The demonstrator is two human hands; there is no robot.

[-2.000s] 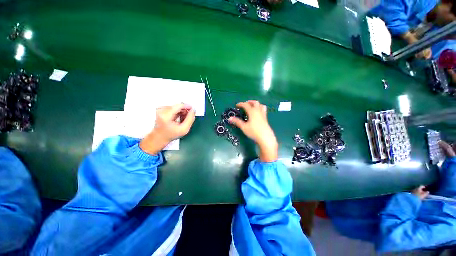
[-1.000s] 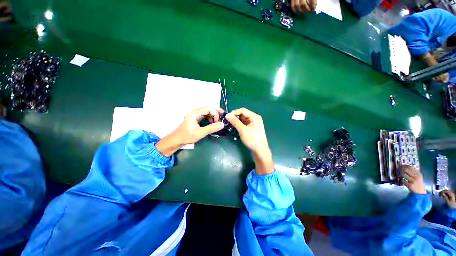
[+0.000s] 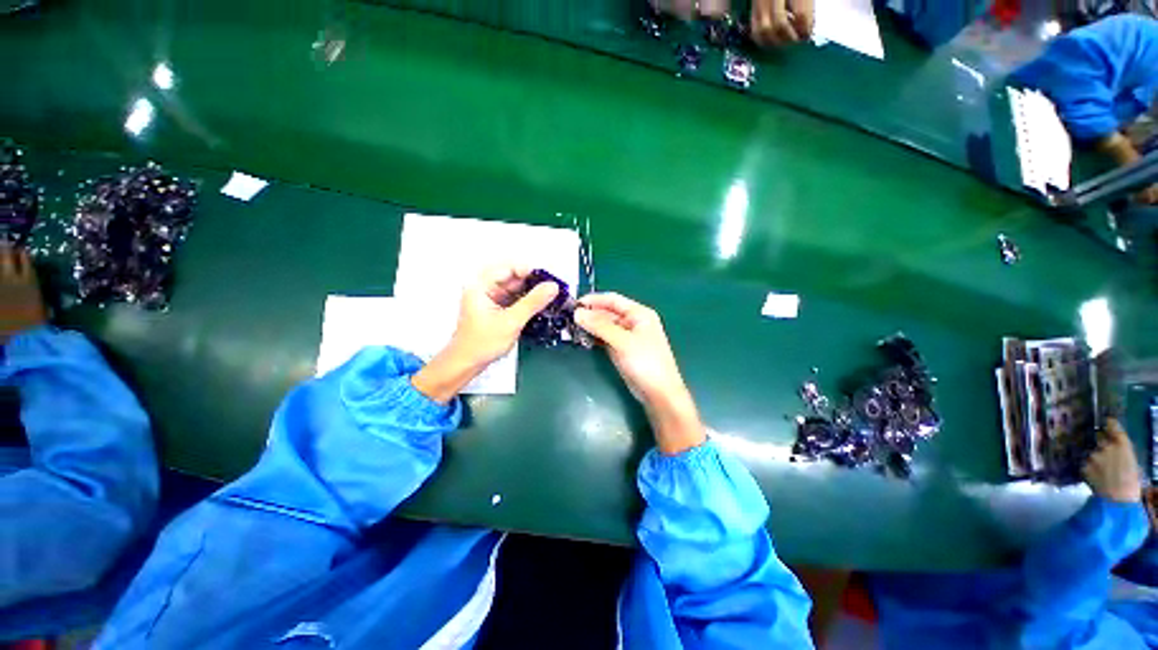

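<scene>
My left hand (image 3: pixel 493 321) pinches a dark, shiny purple-black module (image 3: pixel 544 282) between thumb and fingers, over the right edge of the blank white sheet (image 3: pixel 445 254). My right hand (image 3: pixel 629 340) is just right of it, thumb and forefinger pinched together near the module's right side; whether they grip part of it is too small to tell. A small dark module pile (image 3: pixel 555 333) lies under and between the hands, partly hidden. The thin tweezers (image 3: pixel 587 254) lie along the sheet's right edge. A second white sheet (image 3: pixel 353 333) lies nearer me, partly under my left forearm.
A dark module heap (image 3: pixel 876 413) lies at right, another heap (image 3: pixel 127 235) at left. Small white squares (image 3: pixel 781 305) lie on the bench. Stacked trays (image 3: pixel 1048 406) stand far right by a neighbour's hand (image 3: pixel 1114 464). A single module (image 3: pixel 1007 249) lies on the belt. A neighbour's sleeve is at left.
My hands have come together from being apart over the sheet and the pile. The module now shows in my left fingers. The view has shifted, so the bench things sit farther right.
</scene>
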